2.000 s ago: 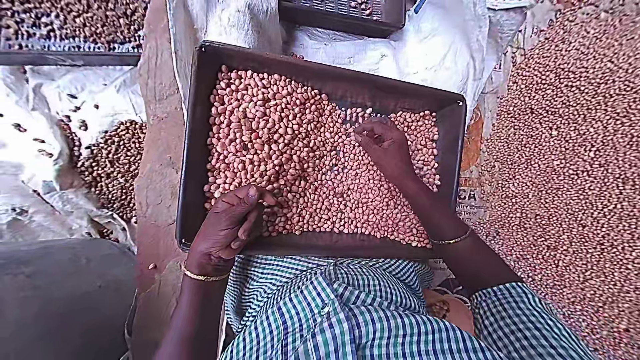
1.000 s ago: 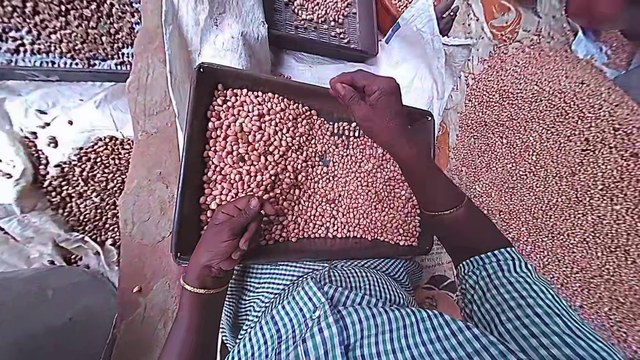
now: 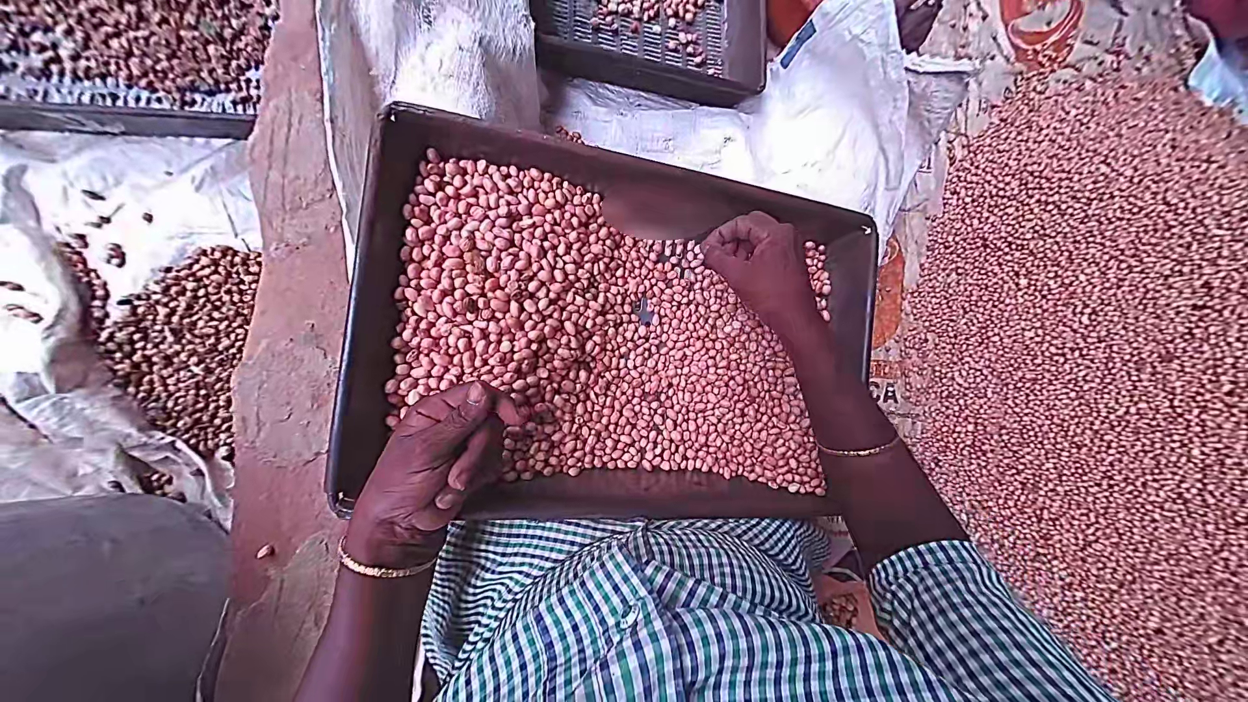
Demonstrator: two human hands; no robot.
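Note:
A dark rectangular tray [image 3: 624, 180] lies across my lap, tilted a little, with a layer of shelled pinkish peanuts [image 3: 517, 263] over most of its bottom. My left hand [image 3: 434, 458] is over the tray's near left corner, fingers curled at the edge of the peanuts; whether it holds anything cannot be told. My right hand [image 3: 760, 258] is at the far right part of the tray, thumb and fingertips close together above the nuts, and what is between them is too small to tell. Small gaps among the nuts show the tray bottom near its middle.
A large heap of peanuts [image 3: 1082, 390] spreads on the right. Beyond my tray stands another slatted tray [image 3: 643, 63] with some nuts, on white sacking [image 3: 829, 117]. Darker nuts [image 3: 180, 341] lie on a sheet at left, below a further tray [image 3: 127, 119]. A grey surface [image 3: 107, 595] fills the lower left.
My right hand has come down from above the tray's far rim to over the nuts inside. My left hand stays at the near left part of the tray.

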